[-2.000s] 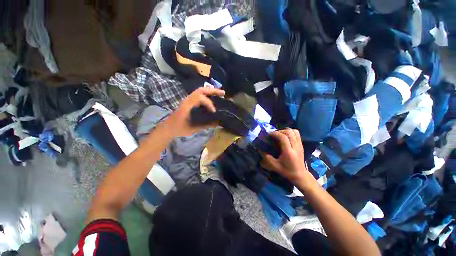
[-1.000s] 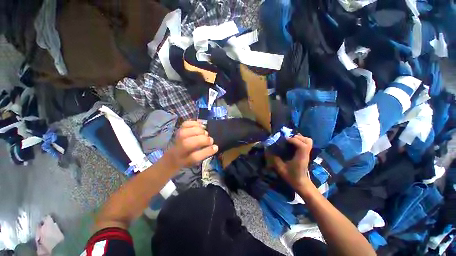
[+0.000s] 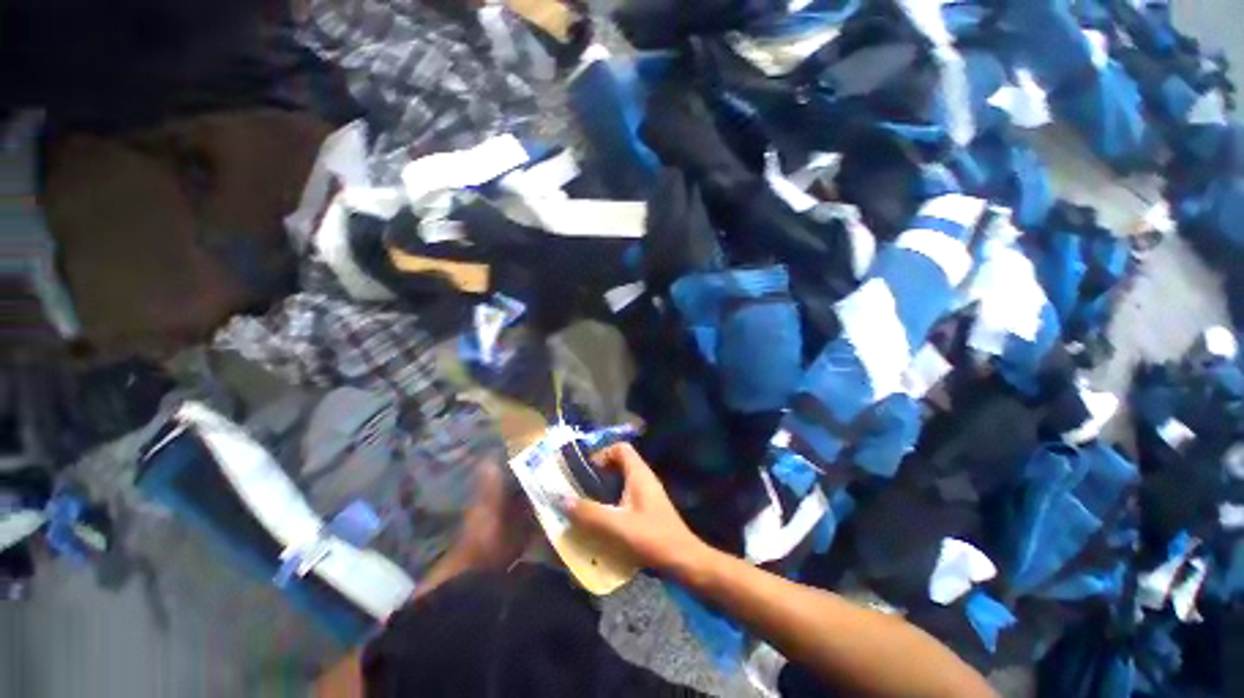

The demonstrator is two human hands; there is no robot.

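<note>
My right hand (image 3: 639,516) grips a small bundle low in the centre. The bundle shows a tan piece (image 3: 595,559) with a rounded lower end, a white printed slip (image 3: 546,477), a blue-and-white tie at its top and dark cloth by my fingers. My left hand (image 3: 478,529) is blurred, just left of the bundle above my dark-clothed knee. Its fingers are unclear, and whether it holds anything cannot be told.
A long blue bundle with a white strip (image 3: 273,511) lies at left. Brown cloth (image 3: 150,246) and plaid cloth (image 3: 423,89) lie beyond. White strips (image 3: 587,216) lie on dark pieces. Denim bundles (image 3: 757,341) and dark pieces heap to the right on grey floor (image 3: 1166,300).
The view has shifted, so the heap sits further left. The long dark piece between my hands is no longer stretched out. My right hand now holds the tan, labelled bundle; my left hand is lower and blurred.
</note>
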